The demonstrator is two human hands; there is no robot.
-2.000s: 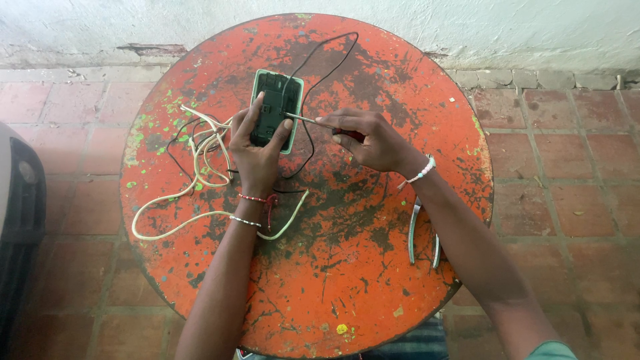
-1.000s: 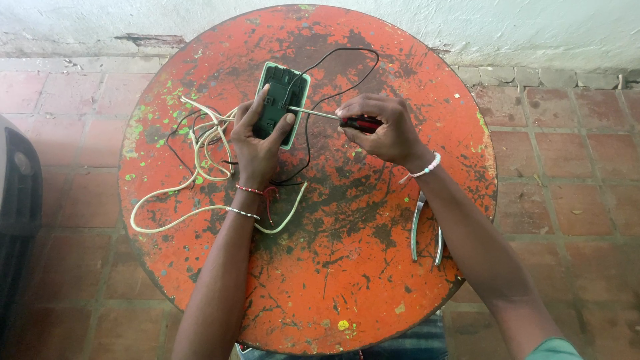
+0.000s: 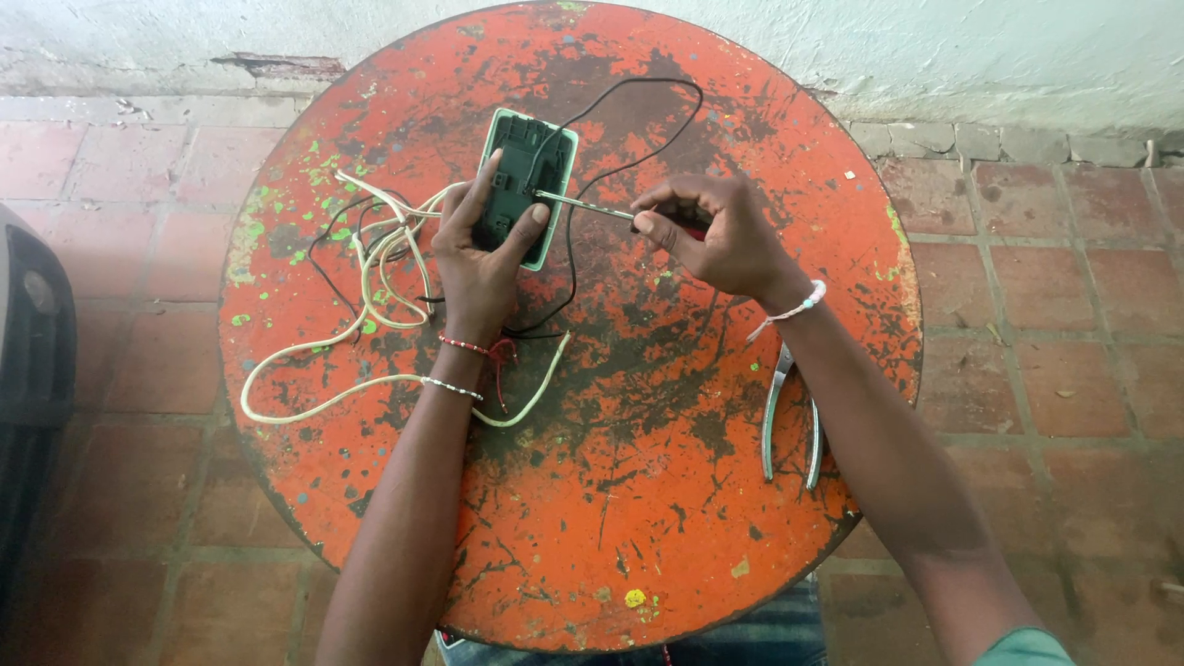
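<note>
My left hand [image 3: 486, 240] grips a wall outlet or switch plate [image 3: 525, 166], its dark green back facing up within a pale rim. A screwdriver [image 3: 592, 205] is in my right hand [image 3: 708, 227], which covers most of its red and black handle. The metal tip meets the middle of the plate's back, near a terminal. From the plate, a thin black wire [image 3: 689, 83] loops to the right and back down past my left wrist. A cream cable [image 3: 314, 344] lies coiled to the left, passing under my left forearm to a loose end.
The round table [image 3: 647, 518] has worn orange paint. Metal pliers [image 3: 773, 416] lie partly under my right forearm, their handles spread toward me. A pale wall [image 3: 971, 55] stands behind the table, and a dark, rounded object [image 3: 32, 305] is on the tiled floor at the left.
The fingers of my right hand have shifted around the screwdriver's handle, while its tip stays at the plate. The black wire's loop has moved to the right since the earliest frame.
</note>
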